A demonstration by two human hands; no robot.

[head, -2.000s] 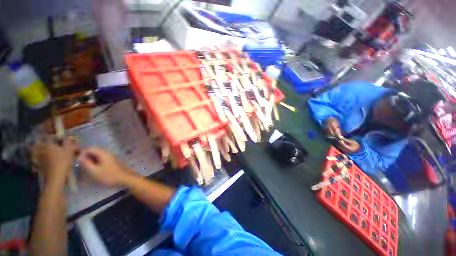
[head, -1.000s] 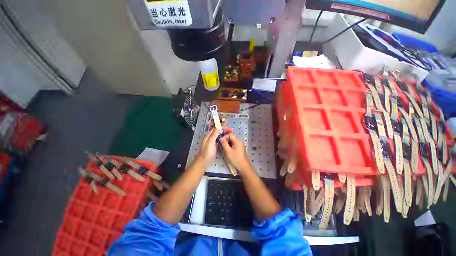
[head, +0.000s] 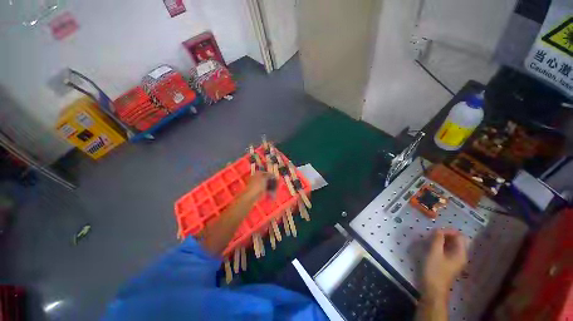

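Observation:
My left hand [head: 254, 187] is over the red-orange tray [head: 204, 204] at the centre left. A small dark watch head [head: 271, 184] is at its fingertips, blurred, with its strap mostly hidden. Other watches [head: 284, 170] lie in the tray's right end, their pale straps crossing the pockets. More pale straps hang below the tray's near edge. My right hand [head: 445, 251] is above the perforated plate [head: 392, 232], fingers curled, palm hidden; I see nothing in it. The orange marking fixture [head: 430, 199] with a dark centre is on the plate, beyond my right hand.
A keyboard [head: 367, 294] is on the pale shelf near the plate. A white and yellow bottle [head: 460, 122], orange-brown blocks [head: 474, 172] and a shiny crumpled thing [head: 404, 157] are behind the plate. A paper slip [head: 311, 176] is beside the tray. A red tray stack [head: 543, 276] is cut off at right.
The view has swung left. My hands were together on a watch over the plate; now they are apart, the left over the left tray with a watch, the right over the plate.

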